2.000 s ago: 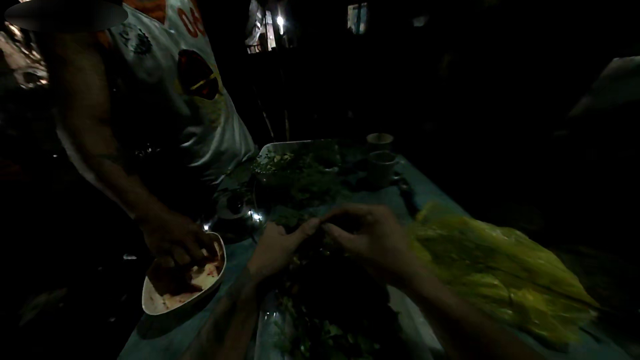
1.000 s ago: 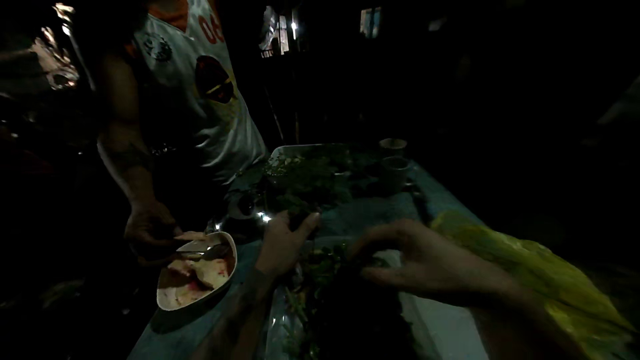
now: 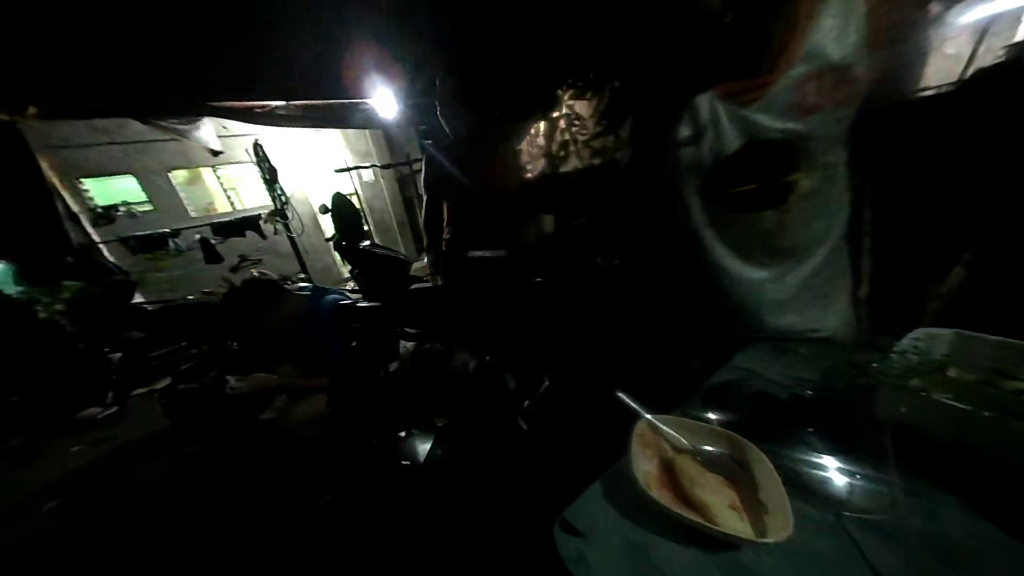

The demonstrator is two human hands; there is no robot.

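Observation:
Neither of my hands shows in the head view. A light-coloured bowl [image 3: 772, 480] stands on the table [image 3: 640, 544] at the lower right. Reddish sauce and something pale lie in it, and a metal spoon [image 3: 652, 416] leans in it with its handle over the rim at the upper left. Right of the bowl, a dark shiny object [image 3: 852, 480] reflects light. A pale tray [image 3: 952, 340] with what look like greens is at the right edge.
A person in a light sleeveless shirt [image 3: 800, 280] stands behind the table. Farther off are a motorcycle [image 3: 376, 268], hanging clothes [image 3: 240, 228], a lit building [image 3: 320, 160] and a bright lamp [image 3: 384, 102]. Much of the ground is too dark to make out.
The view has swung far to the left, and my hands have left it. The other person's hand is no longer seen at the bowl; the spoon rests there.

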